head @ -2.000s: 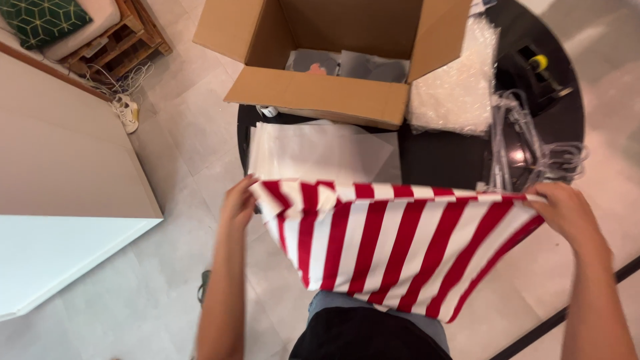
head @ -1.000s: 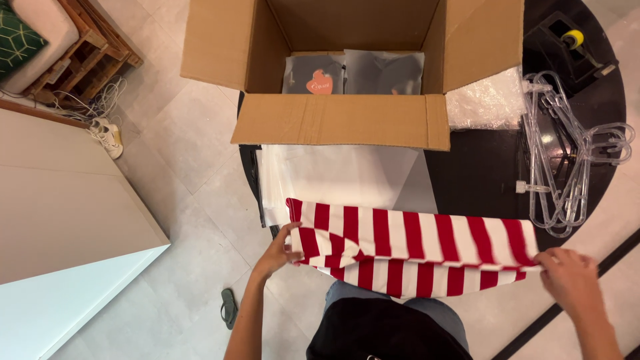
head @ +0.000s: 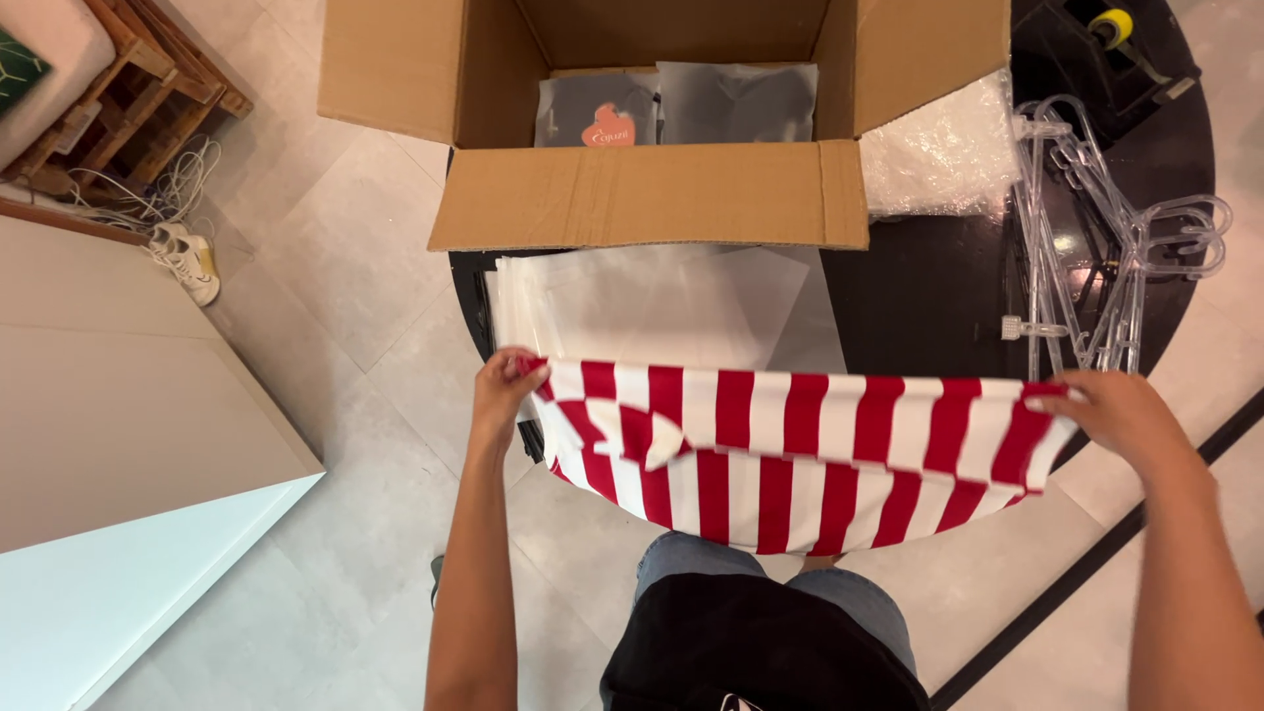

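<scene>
A red-and-white striped cloth [head: 790, 425], partly folded over along its length, is stretched between my two hands. My left hand [head: 506, 390] pinches its upper left corner, and my right hand [head: 1106, 410] pinches its upper right corner. The cloth hangs in front of the table's near edge, above my legs. Just beyond it lies a stack of translucent plastic bags [head: 652, 301] on the round black table [head: 918, 306]. An open cardboard box [head: 647, 197] stands behind the bags, with dark items in frosted bags [head: 736, 104] inside.
Clear plastic hangers [head: 1116, 237] lie at the table's right side, near a tape dispenser [head: 1106, 59] with yellow on it. Bubble wrap [head: 938, 148] sits right of the box. A light-coloured cabinet [head: 138, 395] stands to the left; beyond it are a sneaker [head: 186, 262], cables and a wooden pallet [head: 148, 79].
The striped cloth hung in one open sheet two seconds ago and now has a fold along its length. Since one second ago, my hands have drawn its upper edge taut.
</scene>
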